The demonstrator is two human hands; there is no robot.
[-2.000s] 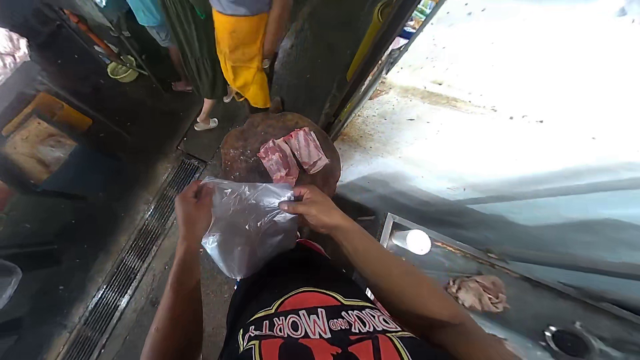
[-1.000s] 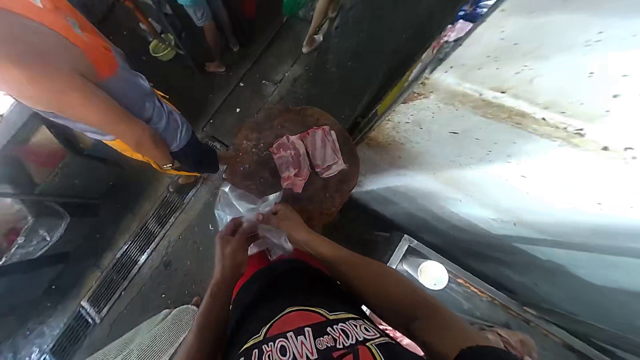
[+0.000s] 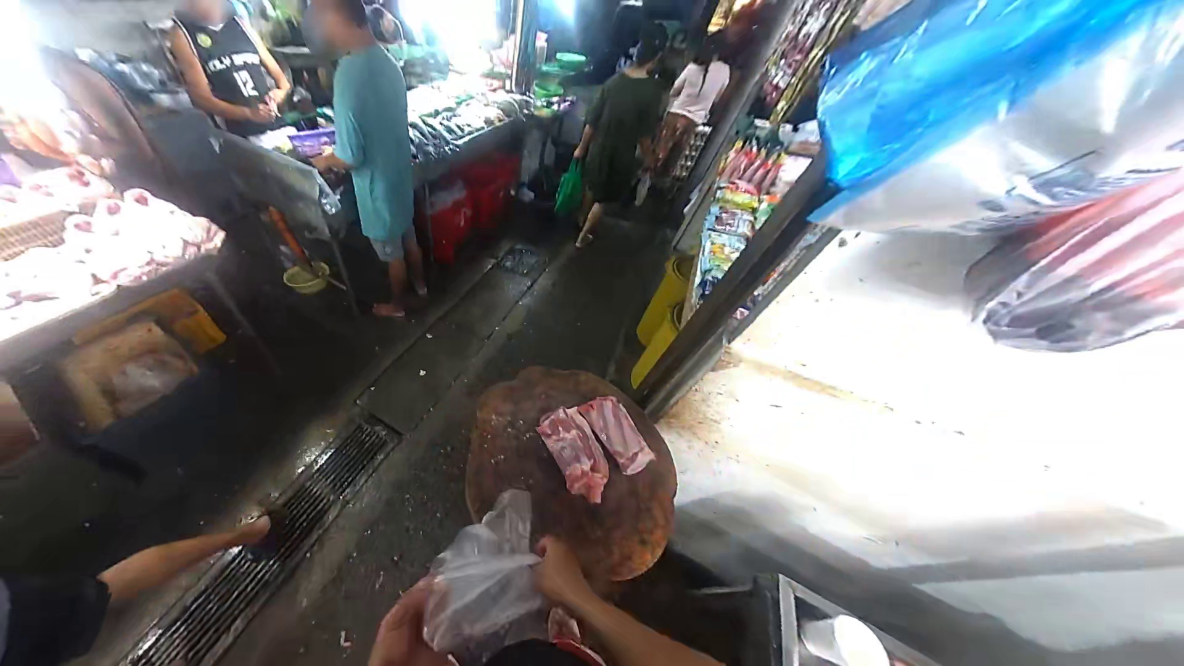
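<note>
Two slabs of raw meat lie side by side on a round wooden chopping block, the left slab and the right slab. The bare brown wood of the block shows around them. Below its near left edge, a clear plastic bag is held between my hands. My left hand grips the bag's left side, and my right hand pinches its right side near the block's edge. What the bag holds, if anything, cannot be told.
A floor drain grate runs at left, with another person's arm over it. A white wall stands at right, near a hanging bag. A white cup sits lower right. Several people stand among market stalls ahead.
The view has tilted up toward the stalls. The bag, spread wide two seconds ago and bunched one second ago, now looks puffed between my hands. The person in orange at left is out of view.
</note>
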